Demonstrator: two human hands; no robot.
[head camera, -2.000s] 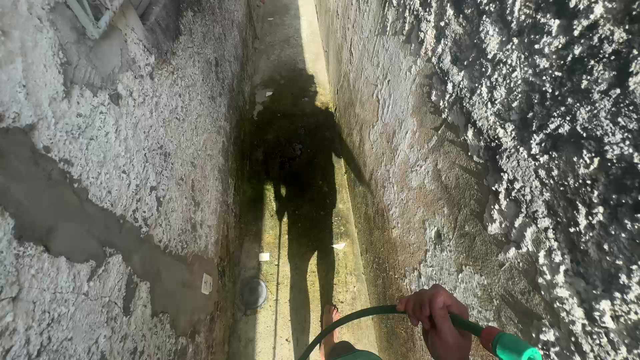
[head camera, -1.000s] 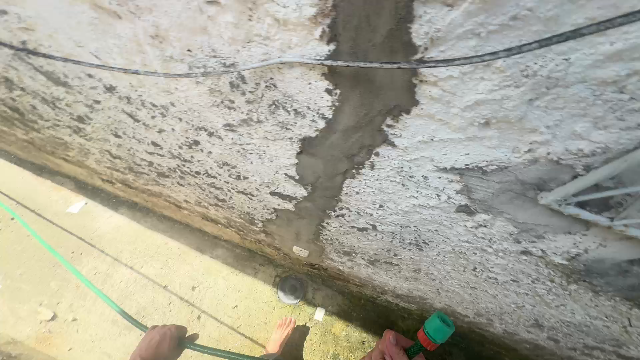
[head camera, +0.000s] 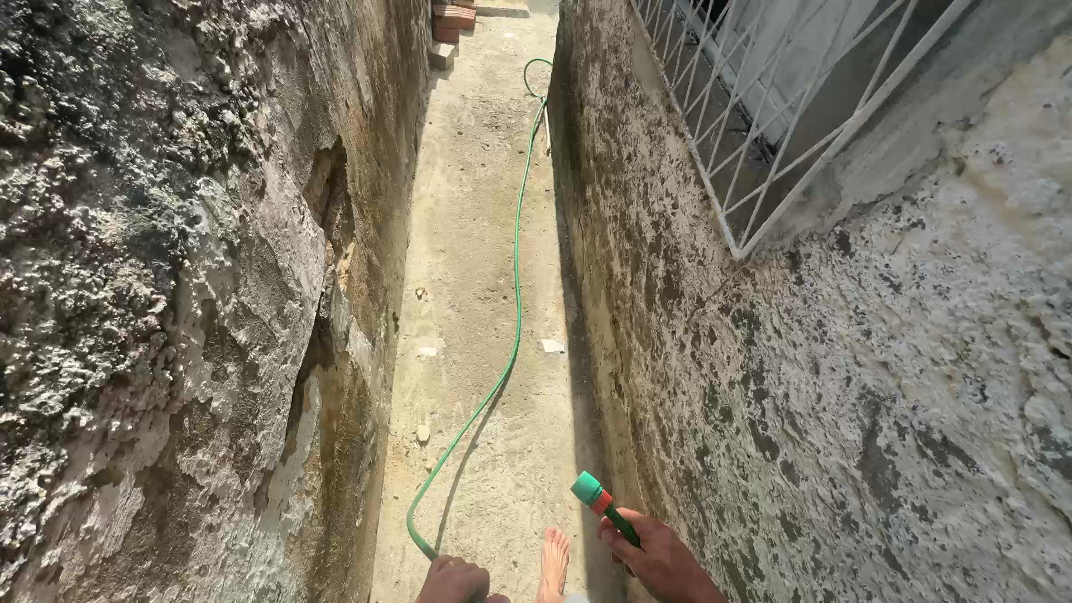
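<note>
A green garden hose (head camera: 517, 276) runs down the passage floor in a curve from a loop at the far end. My left hand (head camera: 455, 580), at the bottom edge, is closed around the hose. My right hand (head camera: 657, 554), at the lower right, grips the hose near its end, just behind a green and red hose nozzle (head camera: 590, 489) that points up and to the left. The stretch of hose between my hands is out of view below. A bare foot (head camera: 553, 563) stands on the concrete between them.
Rough, peeling walls rise on the left (head camera: 209, 335) and right (head camera: 837, 402) of the narrow concrete floor (head camera: 477, 193). A white metal window grille (head camera: 779, 126) juts from the right wall. Bricks (head camera: 453, 18) are stacked at the far left. Small pale fragments (head camera: 552, 345) lie on the floor.
The view has swung round from the wall to look along the passage. Both hands still hold the hose; the nozzle end now stands raised in my right hand, pointing up-left instead of up-right.
</note>
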